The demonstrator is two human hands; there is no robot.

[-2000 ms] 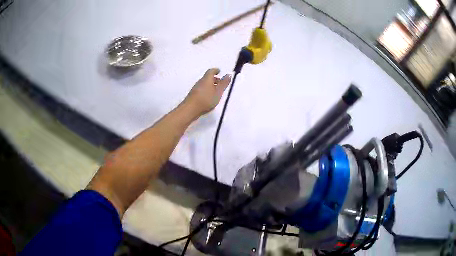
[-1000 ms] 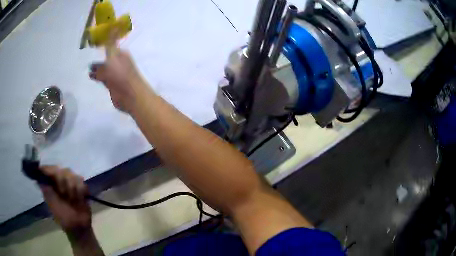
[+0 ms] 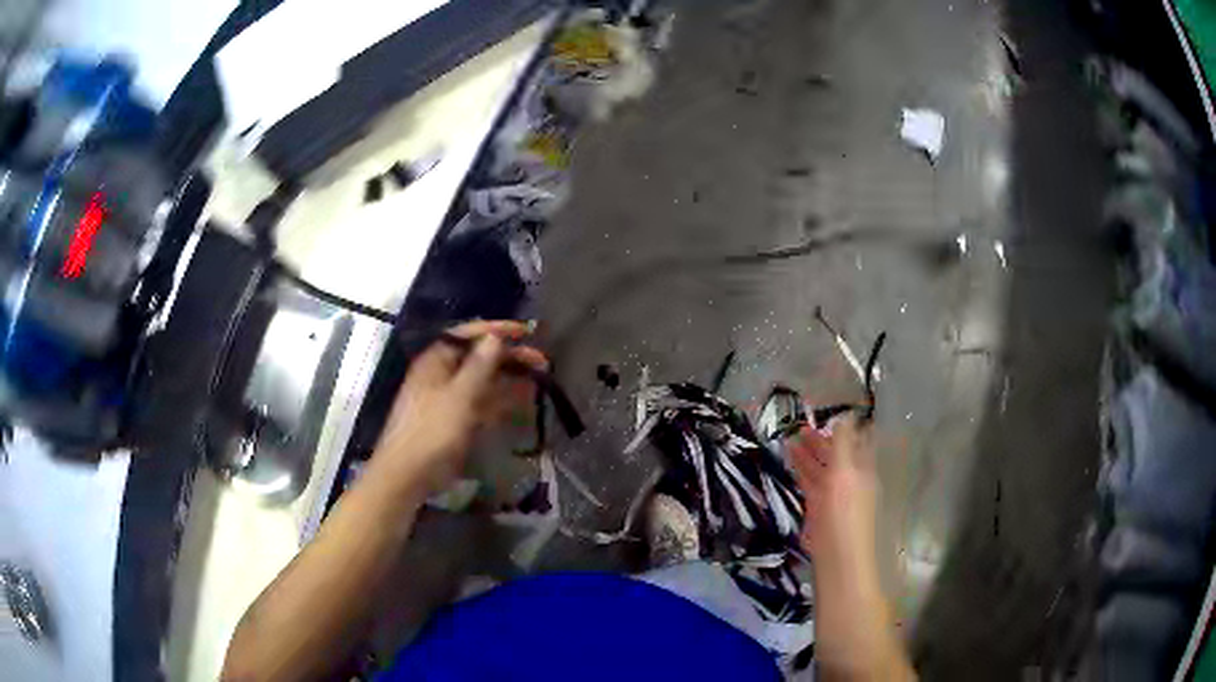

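Note:
My left hand (image 3: 460, 386) is at the table's near edge, its fingers closed around a thin black power cord (image 3: 327, 296). The cord runs to it from the machine side. A short dark piece hangs below the fingers; I cannot tell if it is the plug end. My right hand (image 3: 838, 473) is blurred, low over the floor, fingers apart, with nothing clearly in it. The blue and silver cutting machine (image 3: 87, 253) is blurred at the left, red digits lit. Its metal base plate (image 3: 287, 386) lies on the cream table (image 3: 360, 240).
A pile of dark and white offcuts (image 3: 727, 480) lies on the grey floor (image 3: 747, 200) between my hands. More scraps lie along the table's edge. A white scrap (image 3: 923, 129) is farther out on the floor. A shiny round dish (image 3: 22, 602) is cut off at the left.
The view has swung from the white paper to the floor, and the machine now shows at the left. My right hand has left the yellow socket, which is out of view. The cord is still in my left hand.

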